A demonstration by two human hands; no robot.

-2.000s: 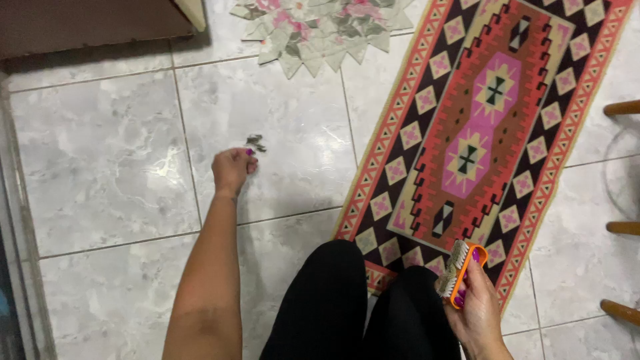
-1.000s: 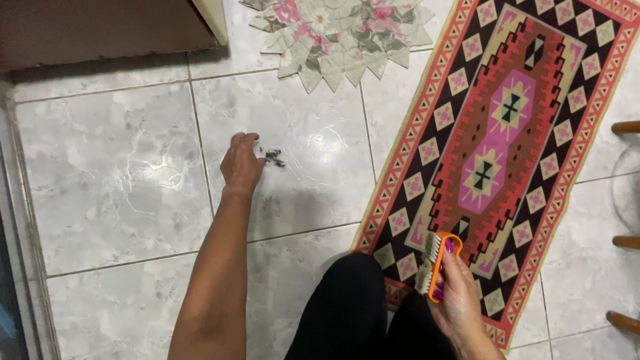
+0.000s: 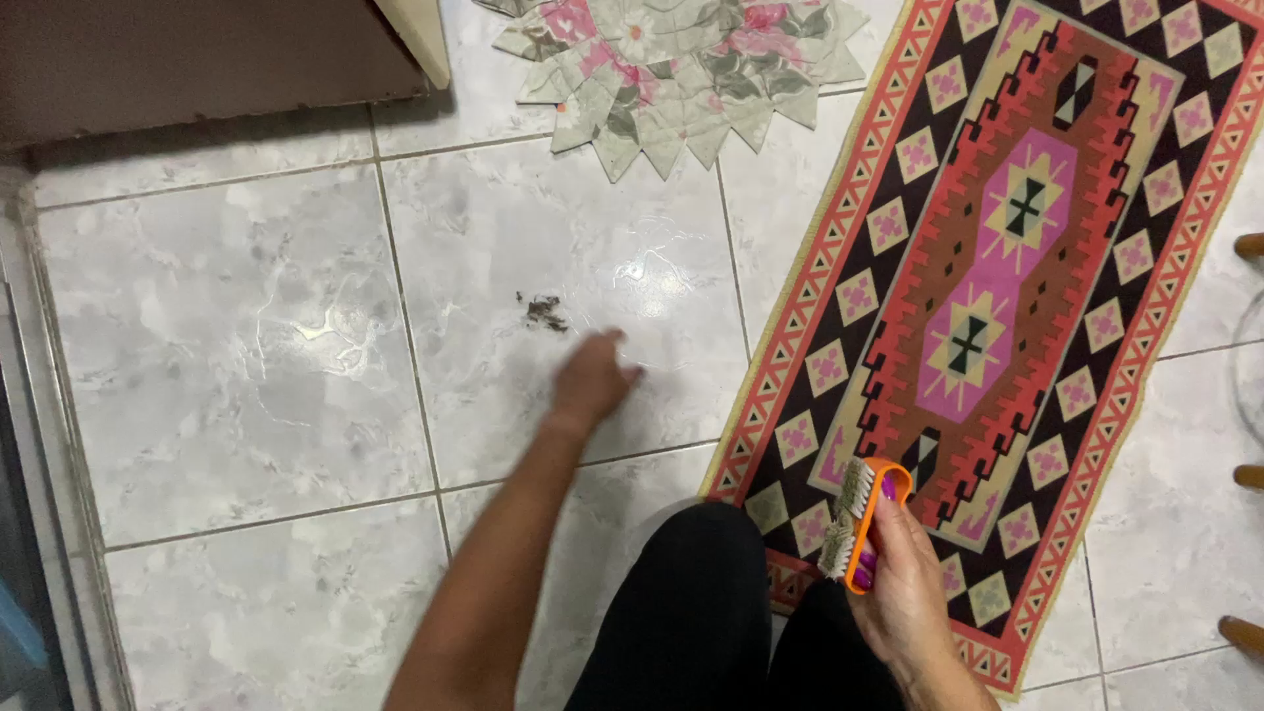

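Note:
My right hand (image 3: 904,583) grips an orange scrubbing brush (image 3: 874,523) by its handle, its pale bristles facing left, above the lower end of a patterned rug (image 3: 997,267). Over the marble-look floor tiles, my left hand (image 3: 595,380) is blurred, its fingers pointing up and right; whether it holds anything cannot be told. Just up and left of those fingers lies a small clump of dark debris (image 3: 543,311) on a tile.
A floral cloth mat with a pointed edge (image 3: 681,89) lies at the top middle. A brown piece of furniture (image 3: 197,59) stands at the upper left. Wooden legs (image 3: 1246,477) show at the right edge, and a metal frame (image 3: 69,474) runs down the left side.
My left hand has moved from the left side of the dark debris to its lower right. My right hand still holds the brush.

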